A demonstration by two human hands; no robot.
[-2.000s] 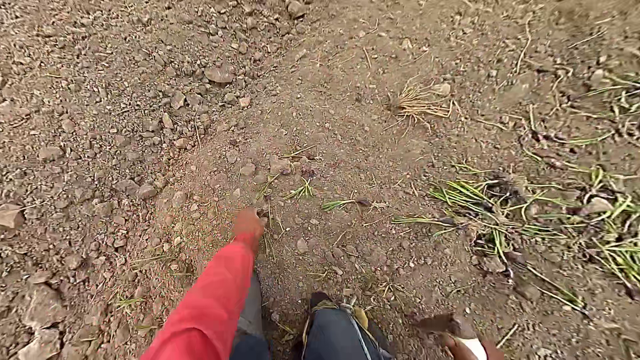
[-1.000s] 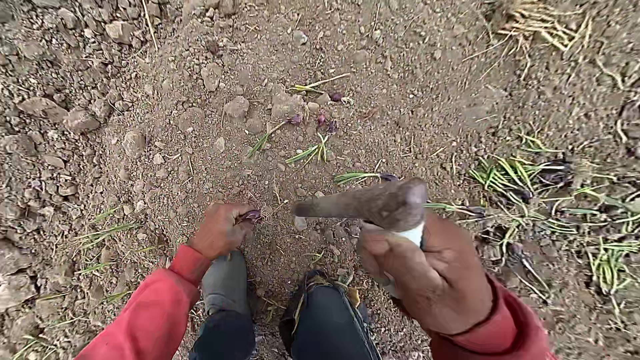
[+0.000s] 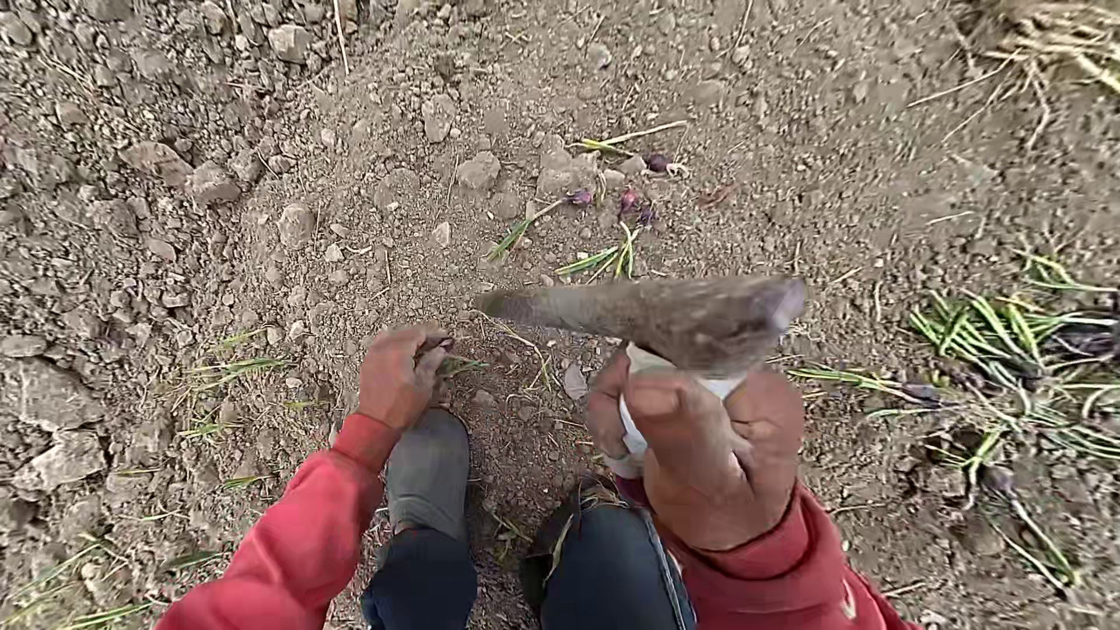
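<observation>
My left hand (image 3: 401, 372) is low over the soil, its fingers closed on a small onion seedling (image 3: 459, 365) with green leaves. Raised at the right, my right hand (image 3: 700, 437) grips a soil-caked hand tool (image 3: 647, 315) with a white wrapping or handle part (image 3: 637, 394); its blunt head points left, and whether it is a hoe or pick I cannot tell. Beyond the tool, several small purple onion bulbs (image 3: 628, 201) with green leaves lie on the ground. A larger pile of onion seedlings (image 3: 989, 341) is spread at the right.
Stony, cloddy soil (image 3: 297, 223) surrounds the hands, with larger stones (image 3: 57, 394) at the left. Green shoots (image 3: 236, 372) show left of my left hand. Dry straw-like roots (image 3: 1063, 44) lie at the top right. My shoe (image 3: 429, 472) is just below my left hand.
My right hand, low at the frame's edge two seconds ago, is now raised in the middle with the tool. The view has shifted closer to the ground.
</observation>
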